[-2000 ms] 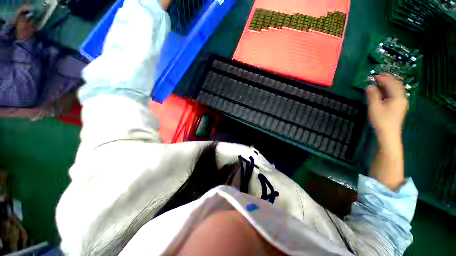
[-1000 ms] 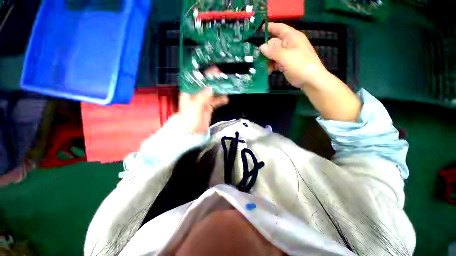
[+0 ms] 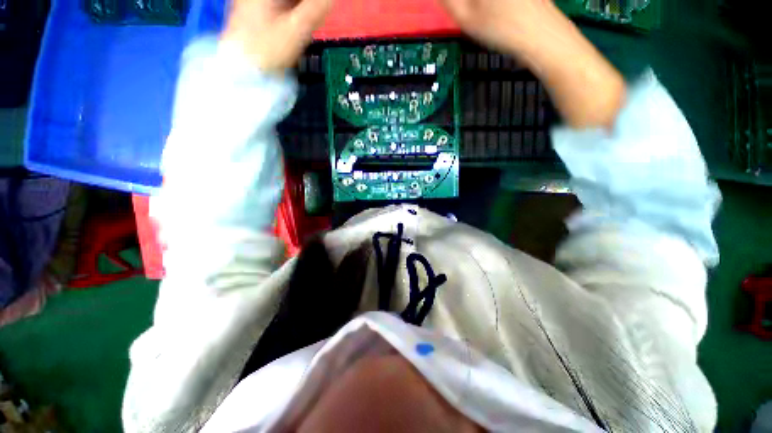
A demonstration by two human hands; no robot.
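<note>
A green two-section circuit board [image 3: 394, 123] lies on the black compartment tray [image 3: 499, 110], its lower end over the tray's front edge. Each rounded section has a long dark slot and small white parts. Both my hands are off the board. My left hand [image 3: 275, 30] is at the top edge, up and left of the board, beside the red sheet [image 3: 381, 19]. My right hand [image 3: 508, 25] is at the top edge, right of the sheet. The fingertips of both are cut off or blurred, so what they hold cannot be told.
A blue bin [image 3: 106, 101] stands at left with dark green boards [image 3: 135, 10] at its top. Another board [image 3: 618, 10] lies at the upper right, and stacked boards [image 3: 749, 110] stand at the far right. Red stools [image 3: 97, 249] are low at left. A person's purple sleeve [image 3: 34, 211] shows at the left edge.
The board went from being held in both hands to lying on the tray. Both hands moved up from it to the red sheet. Earlier, my right hand was at the boards on the right.
</note>
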